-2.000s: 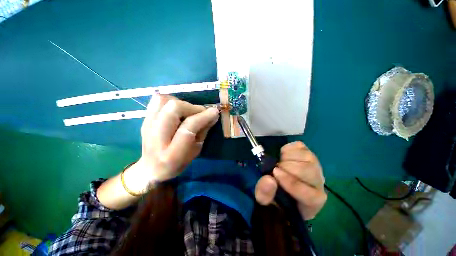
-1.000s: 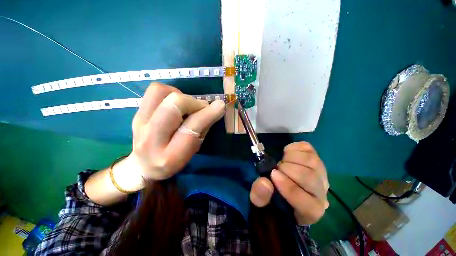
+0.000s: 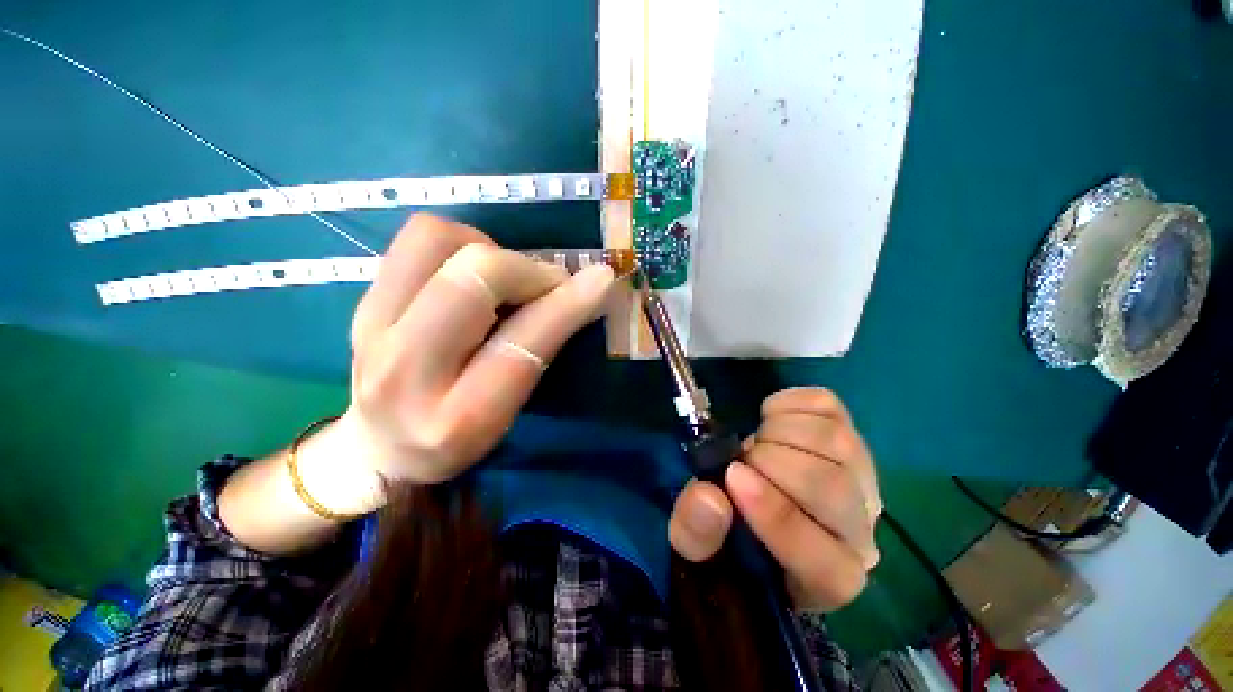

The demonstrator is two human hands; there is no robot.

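Note:
Two white LED strips lie side by side; the upper LED strip (image 3: 338, 196) and the lower LED strip (image 3: 230, 280) end in orange tabs at the green circuit boards (image 3: 663, 189) on the work board (image 3: 798, 176). My left hand (image 3: 467, 345) is over the lower strip, thumb and finger pinched near its orange tab (image 3: 622, 260). Thin solder wire (image 3: 149, 108) runs from the upper left to behind this hand; the fingertips hide its grip. My right hand (image 3: 784, 493) holds the soldering iron (image 3: 676, 365), its tip at the lower board's left edge.
A round, spool-like pot (image 3: 1120, 281) with a crusted silver rim stands on the green mat (image 3: 974, 270) at the right. A black box (image 3: 1176, 433) is at the right edge. A black cord (image 3: 933, 575) runs down beside my right hand. Cartons lie on the floor at lower right.
Since two seconds ago, the work board and pot appear shifted right in view. The iron tip has moved from just below the lower board to its left edge by the tab. Both hands keep their grips.

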